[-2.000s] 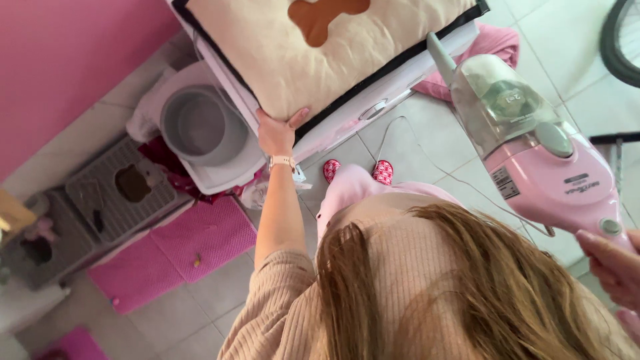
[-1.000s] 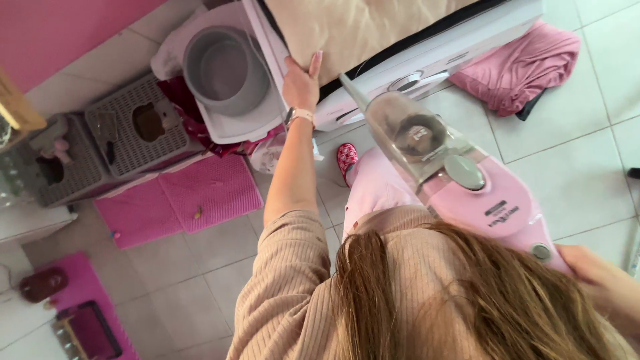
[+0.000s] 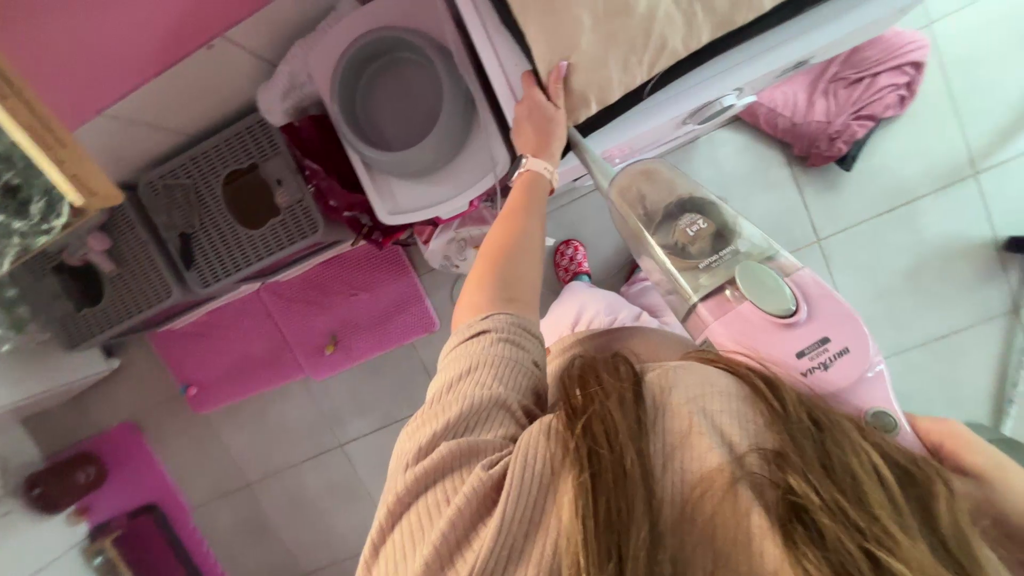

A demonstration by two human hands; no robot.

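Observation:
My right hand (image 3: 960,452), partly cut off at the right edge, is closed on the rear of a pink Britania handheld vacuum cleaner (image 3: 800,328). Its grey crevice nozzle (image 3: 590,156) points at the black-edged border of a beige pet cushion (image 3: 632,48). The cushion lies on top of a white front-loading appliance (image 3: 688,116). My left hand (image 3: 544,116), with a watch on the wrist, rests at the cushion's left corner, thumb on the fabric. Whether its fingers grip the edge I cannot tell.
A grey round tub (image 3: 400,100) stands on a white lid left of the appliance. Grey litter boxes (image 3: 232,200) sit behind pink mats (image 3: 296,324). A pink cloth (image 3: 848,96) lies on the tiled floor at right. A wooden-framed object (image 3: 60,144) juts in at far left.
The vacuum cleaner has moved left, its nozzle now close to the cushion's edge near my left hand. The bone shape on the cushion has gone out of view as the view shifted.

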